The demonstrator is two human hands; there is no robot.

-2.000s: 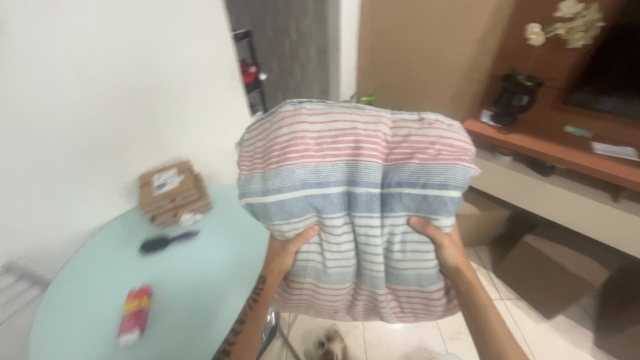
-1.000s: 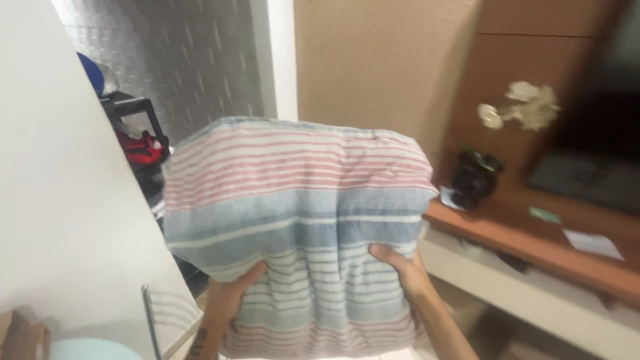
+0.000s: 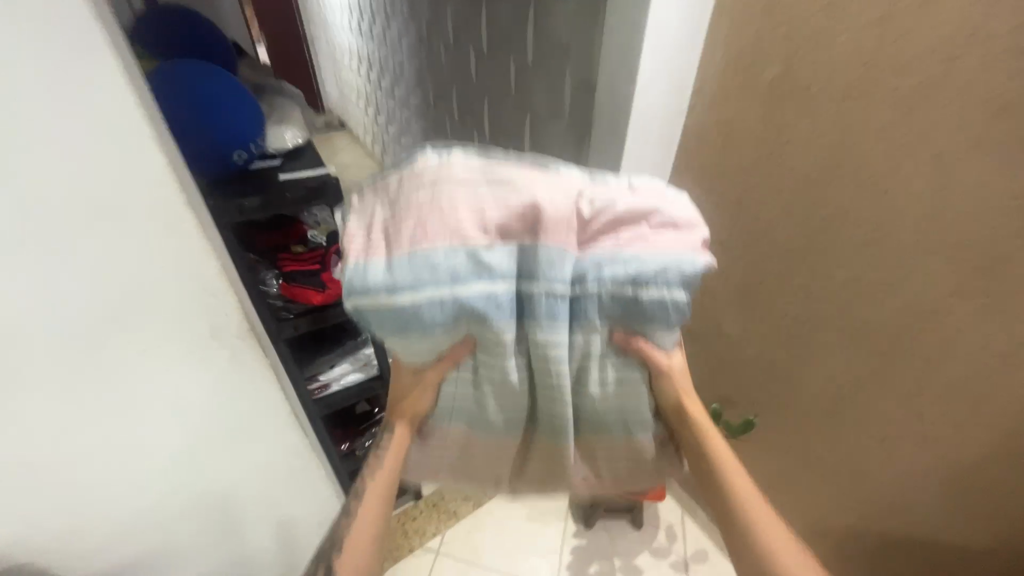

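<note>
A folded, padded striped cloth bundle (image 3: 544, 288), pink, blue and grey-white, fills the middle of the view, blurred by motion. My left hand (image 3: 432, 384) grips its left side, thumb on the front face. On the right side my right hand (image 3: 660, 368) holds it the same way. The fingers of both hands are mostly hidden behind the cloth. The bundle is held up in front of me, above the tiled floor.
A black shelf unit (image 3: 280, 320) stands at the left with blue round objects (image 3: 204, 116), red-and-black items (image 3: 308, 276) and plastic-wrapped things. A white wall (image 3: 104, 304) is nearer left, a beige wall (image 3: 864, 280) right. Green plant leaves (image 3: 732, 422) and a dark wheeled base (image 3: 608, 512) show low down.
The view has moved forward to the passage; the round table and television unit seen earlier are out of frame. Both hands still hold the striped bundle.
</note>
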